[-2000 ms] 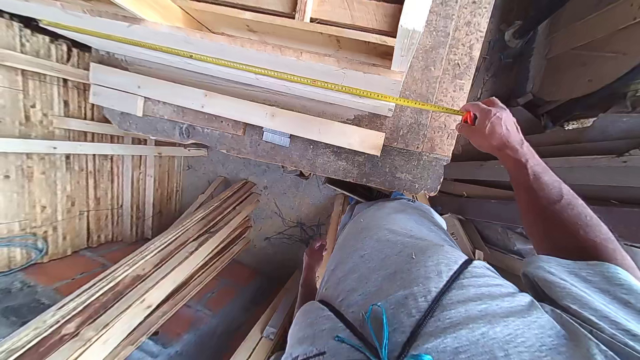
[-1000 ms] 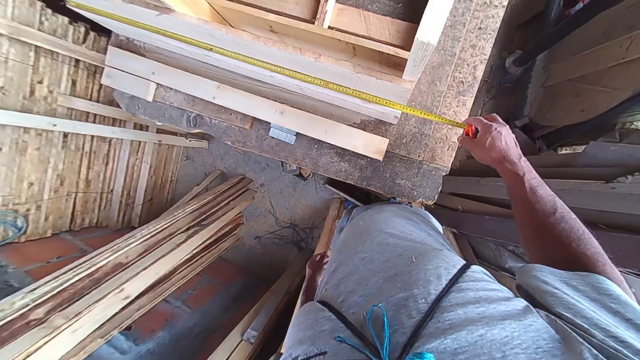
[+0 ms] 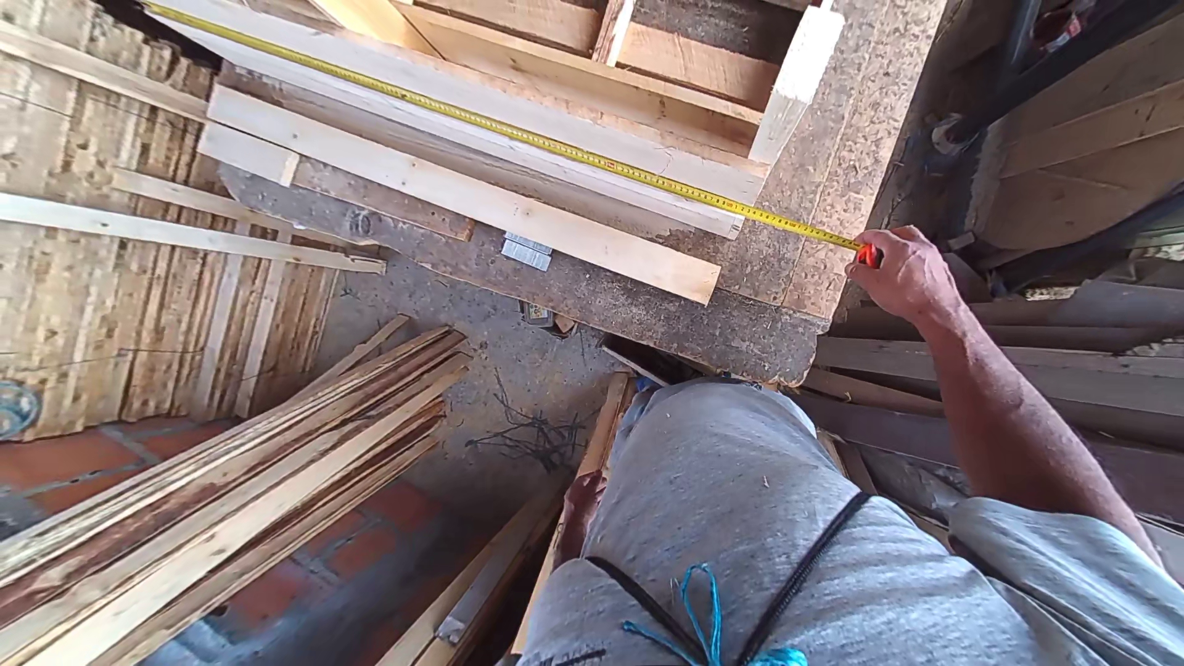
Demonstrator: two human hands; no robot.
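My right hand [image 3: 902, 273] is closed around the orange and black case of a tape measure [image 3: 868, 255]. From it the yellow tape blade [image 3: 592, 165] runs up and left along the pale side board [image 3: 444, 88] of a wooden frame, past the board's right end. A loose planed board [image 3: 462, 194] lies beside the frame on the worn workbench [image 3: 768, 338], with a small block of metal staples [image 3: 526, 251] next to it. My left hand [image 3: 581, 504] hangs low by my left side, mostly hidden behind my shirt, near an upright wooden strip [image 3: 606, 425]; whether it grips anything does not show.
A bundle of rough wooden strips [image 3: 277, 472] slants across the lower left above a brick floor [image 3: 69, 458]. Stacked slats [image 3: 83, 277] stand at the left. Long planks [image 3: 1017, 361] lie right of the bench, and tangled wire [image 3: 536, 430] is on the floor.
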